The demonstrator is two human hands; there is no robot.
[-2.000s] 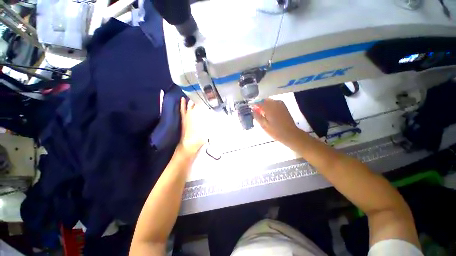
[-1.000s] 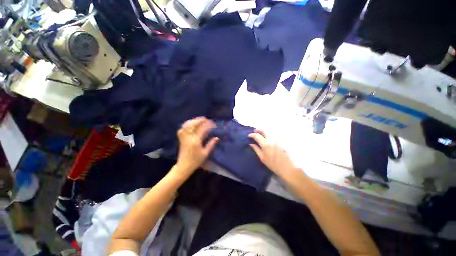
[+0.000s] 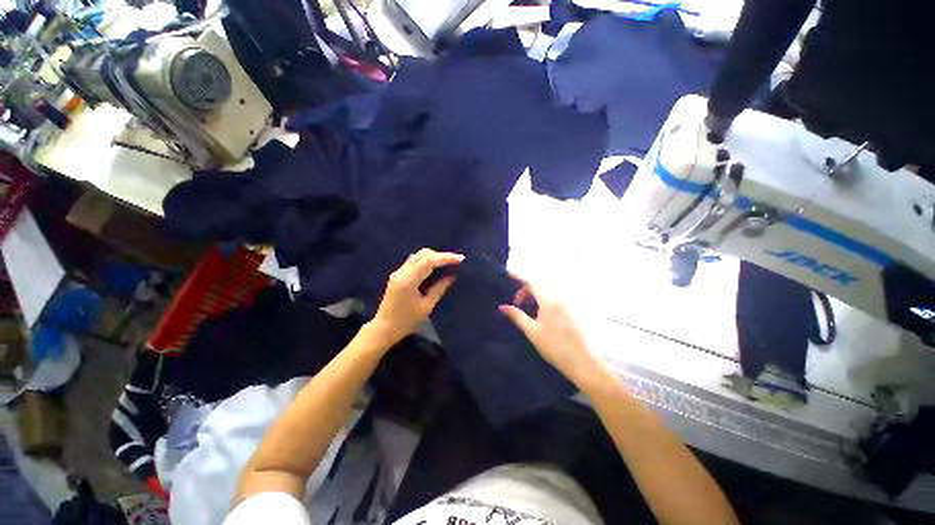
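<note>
A navy fabric piece lies over the table's front edge and hangs down towards my lap, left of the sewing machine. My left hand pinches its upper left edge. My right hand holds its upper right side with thumb and finger. A large navy garment bundle lies behind and left of both hands; where the piece ends and the bundle begins is hard to tell. The white sewing machine with JACK lettering stands to the right, its needle area in glare, with no hand at it.
A dark scrap lies right of the needle, with a black loop beside it. A ruler strip runs along the front edge. Another machine stands at upper left. A red basket and white cloth are below left.
Both hands have left the needle area and are now at the navy piece on the left. Since one second ago, the piece hangs lower over the edge. The view has swung left.
</note>
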